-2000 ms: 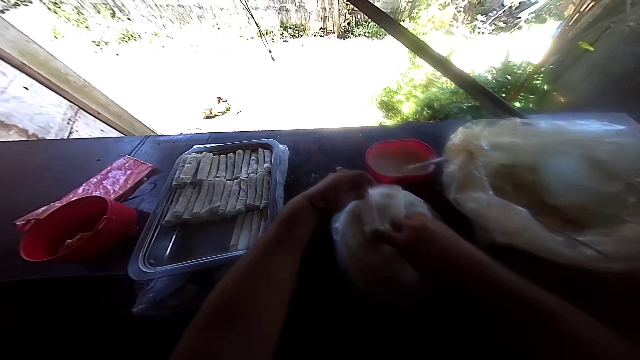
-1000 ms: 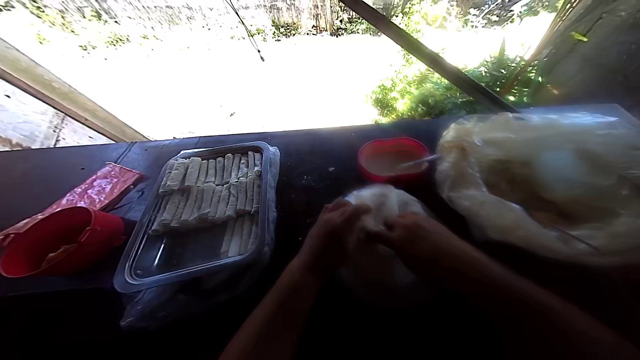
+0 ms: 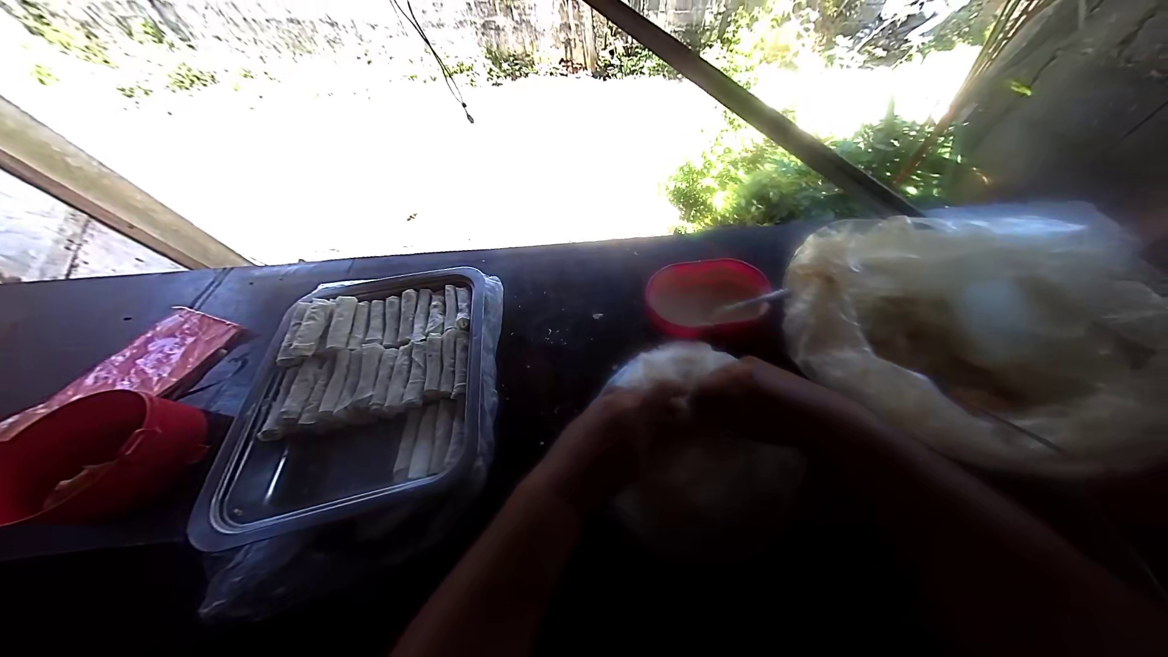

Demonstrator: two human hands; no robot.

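Note:
Both my hands are at a pale, thin bundle [image 3: 675, 365], which looks like wrappers or a plastic bag, low in the middle of the view. My left hand [image 3: 620, 429] holds its left side and my right hand [image 3: 744, 401] is at its right side; the fingers are dark and partly hidden. Just beyond them stands a red bowl [image 3: 663, 319] of pale brown liquid with a utensil leaning in it. To the left, a clear plastic tray [image 3: 319, 520] holds rows of thin rolled pastries [image 3: 383, 365].
At the right a large, open plastic bag [image 3: 858, 365] holds food that is hard to make out, with a thin utensil [image 3: 1022, 431] in it. A red container [image 3: 173, 438] and a shiny red packet [image 3: 155, 356] are at the far left of the dark table [image 3: 557, 292].
My hands have stayed at the pale bundle; the left hand has moved from its far side to its left side. The tray and the bowls have not plainly moved.

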